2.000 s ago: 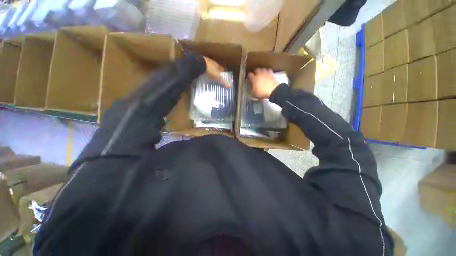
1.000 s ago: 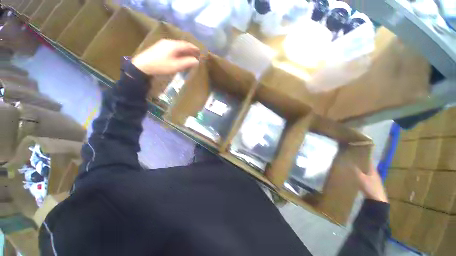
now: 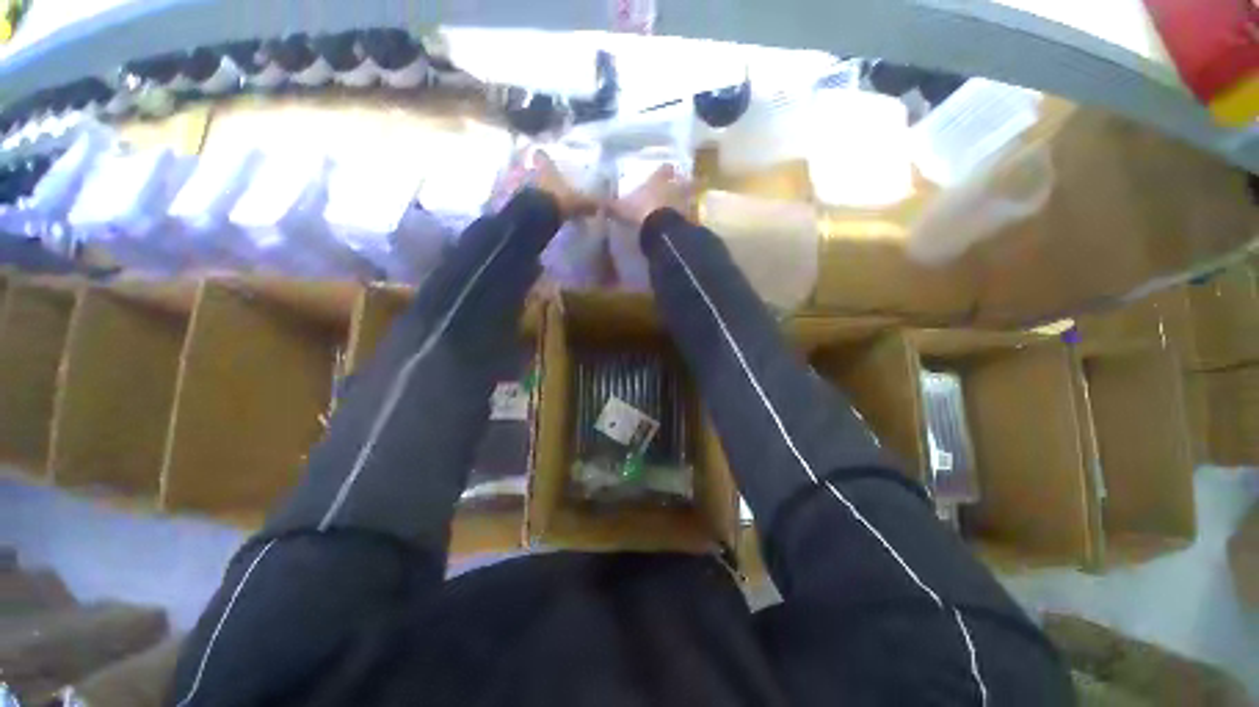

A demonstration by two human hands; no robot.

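My left hand (image 3: 555,187) and my right hand (image 3: 655,194) reach forward past the cartons, close together, at the white bagged units (image 3: 587,249). Glare and blur hide the fingers, so I cannot tell if either hand grips a unit. Below my forearms, a packing carton (image 3: 548,414) holds a bagged ribbed panel (image 3: 666,401) with a white label (image 3: 626,423) and a small green bagged accessory (image 3: 632,467). The carton to its left, partly behind my left sleeve, also holds a bagged part with a label. A carton on the right holds another bagged panel (image 3: 944,421).
Open cartons (image 3: 262,401) run in a row to the left and right. More white bagged units (image 3: 373,194) lie beyond them, with white-and-black product units (image 3: 366,53) behind. A grey rail (image 3: 828,25) crosses the top. Brown sacks (image 3: 69,615) lie at lower left.
Both hands have left the cartons and moved forward to the white bagged units. The view has turned and levelled, so the row now runs straight across.
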